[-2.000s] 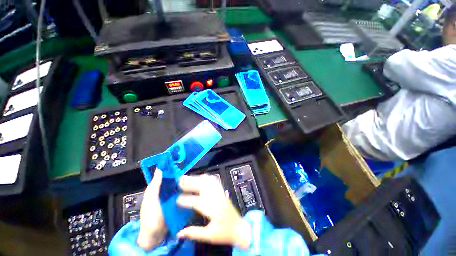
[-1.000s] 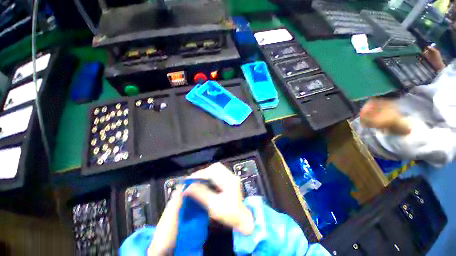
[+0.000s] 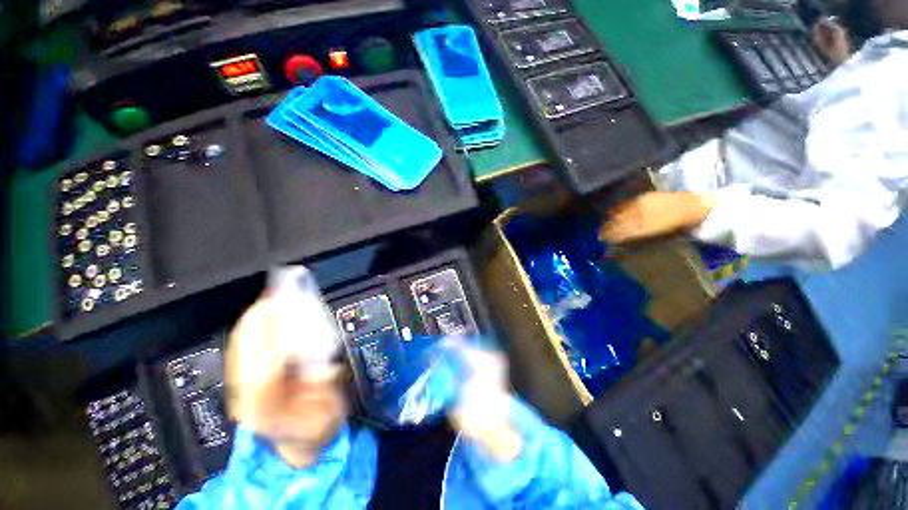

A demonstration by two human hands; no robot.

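Observation:
My left hand is raised over the lap tray, blurred, with a whitish patch at its fingertips; whether it holds something is not clear. My right hand is shut on a crumpled, shiny blue film above the tray's right part. Dark phone bodies lie in the lap tray's slots, partly hidden by my hands. Fanned blue sheets lie at the right of the bench compartment tray, and small rings fill its left compartment.
A lens parts tray is at lower left. The press stands behind the bench tray. More blue sheets and a long tray lie right. Another person's hand is over the carton, beside a tilted black tray.
My hands have moved apart, with blue film now in the right one. The view has shifted, moving the bench up and left. The other person's hand has moved over the carton.

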